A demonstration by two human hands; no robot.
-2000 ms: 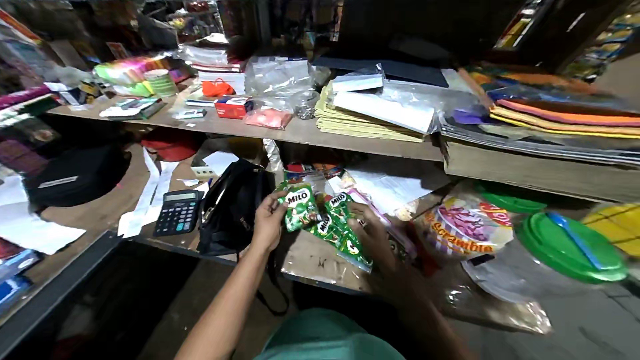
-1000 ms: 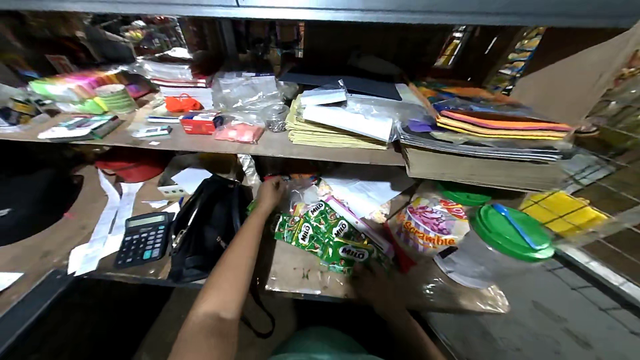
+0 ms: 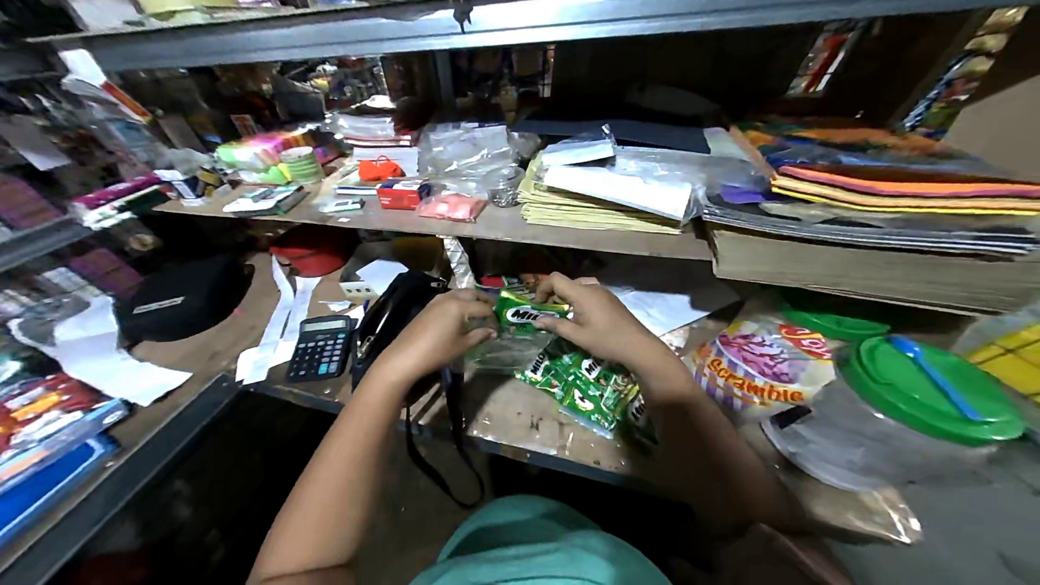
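Note:
A green Milo sachet is held up between my two hands above the lower shelf. My right hand grips its right end with thumb and fingers. At the sachet's left end is my left hand, fingers curled; whether it pinches the sachet cannot be told. Below my right hand, a strip of several green Milo sachets lies on the shelf board, partly covered by my right wrist. Clear plastic shows under the held sachet. A black bag with a strap stands beside my left hand.
A calculator and paper strips lie left of the bag. To the right are a Scramble packet and a clear tub with a green lid. The upper shelf edge runs just beyond my hands, bearing stacked paper.
One second ago my left hand was at the back of the shelf and my right low by the Milo strip. Now both are together at a raised sachet. The view has shifted.

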